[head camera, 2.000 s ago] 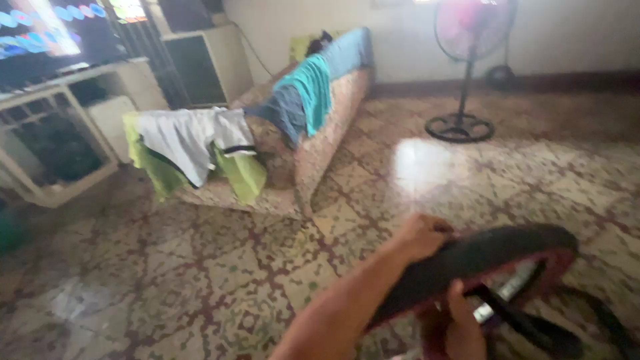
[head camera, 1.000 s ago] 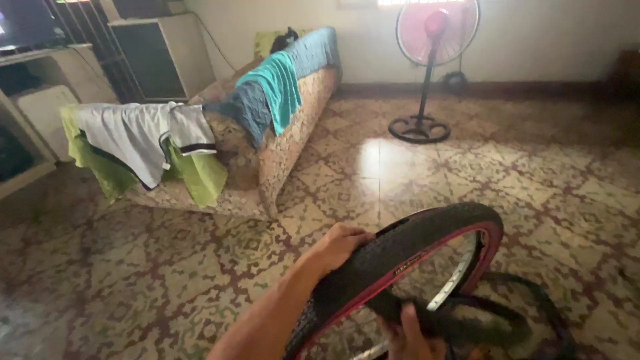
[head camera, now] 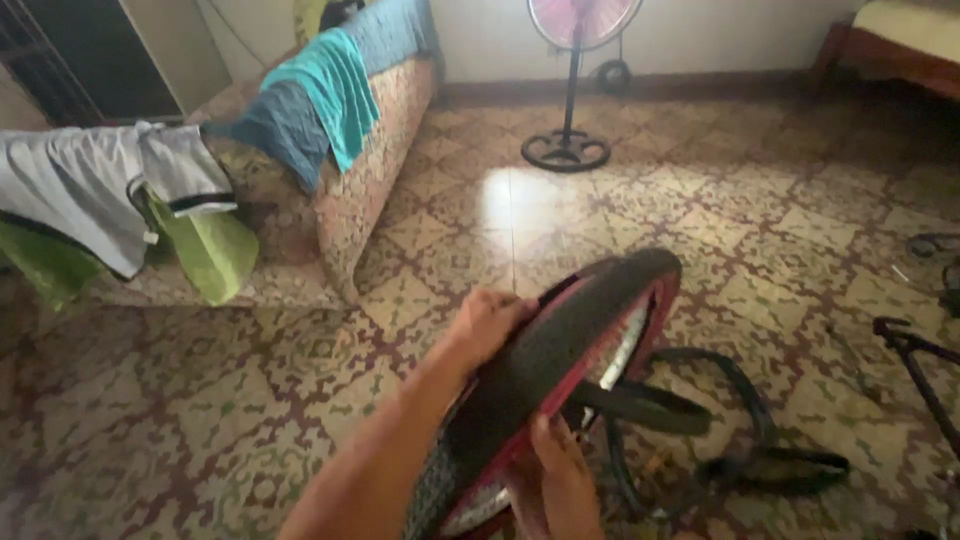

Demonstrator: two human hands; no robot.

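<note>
A black bicycle tire with red sidewalls stands tilted between my hands, with a silvery wheel rim inside it. My left hand grips the tire's far left side, its fingertips at the red edge. On the near side, my right hand has its thumb and fingers at the red sidewall by the rim. A black rubber inner tube comes out from the wheel near my right hand and loops down to the tiled floor. The wheel's lower end runs out of view.
A sofa with a patterned cover stands at the left, draped with a turquoise cloth and a grey garment. Beyond the wheel is a pedestal fan. A dark metal frame part and small items lie at the right edge.
The view has swung right and down. The wheel, seen more from its side a second ago, now shows more of its tread. Both hands stay at the tire.
</note>
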